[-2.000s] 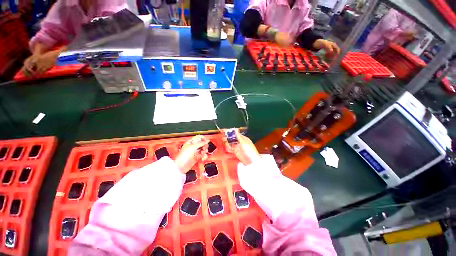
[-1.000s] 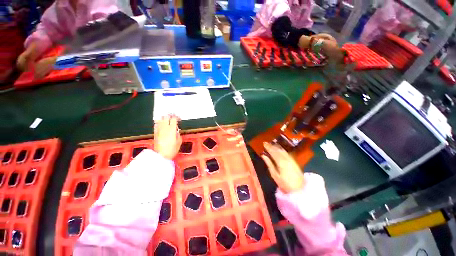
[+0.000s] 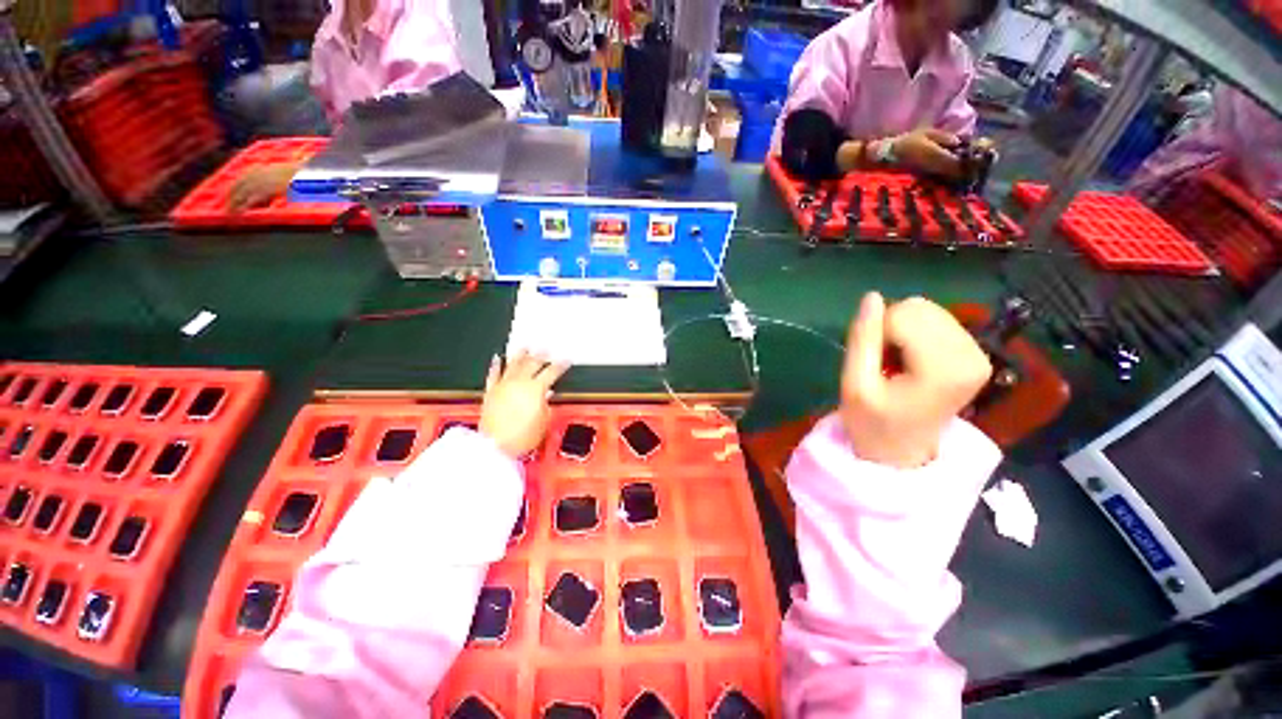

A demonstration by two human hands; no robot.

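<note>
Smartwatch bodies with dark faces, such as one in the middle column [image 3: 577, 514], lie in square pockets of an orange-red tray [image 3: 689, 545]; some are turned askew. My left hand [image 3: 518, 405] rests palm down at the tray's back edge with fingers apart and no object visible in it; it hides the pocket beneath. My right hand [image 3: 911, 377] is raised in a fist over the orange toggle-clamp fixture [image 3: 1047, 391], closed on the clamp handle, of which a small red bit shows. The hand and sleeve hide most of the fixture, including whatever is in it.
A second filled tray [image 3: 211, 447] lies left. White paper [image 3: 598, 330] with a pen [image 3: 581, 292] lies before the blue control box [image 3: 584, 253]. A thin cable [image 3: 740, 320] loops left of the fixture. A monitor [image 3: 1202, 478] stands right. People in pink work behind.
My right hand has risen from the fixture's near end and closed into a fist above it. My left hand stays at the tray's back edge. The view has shifted, showing more on the left.
</note>
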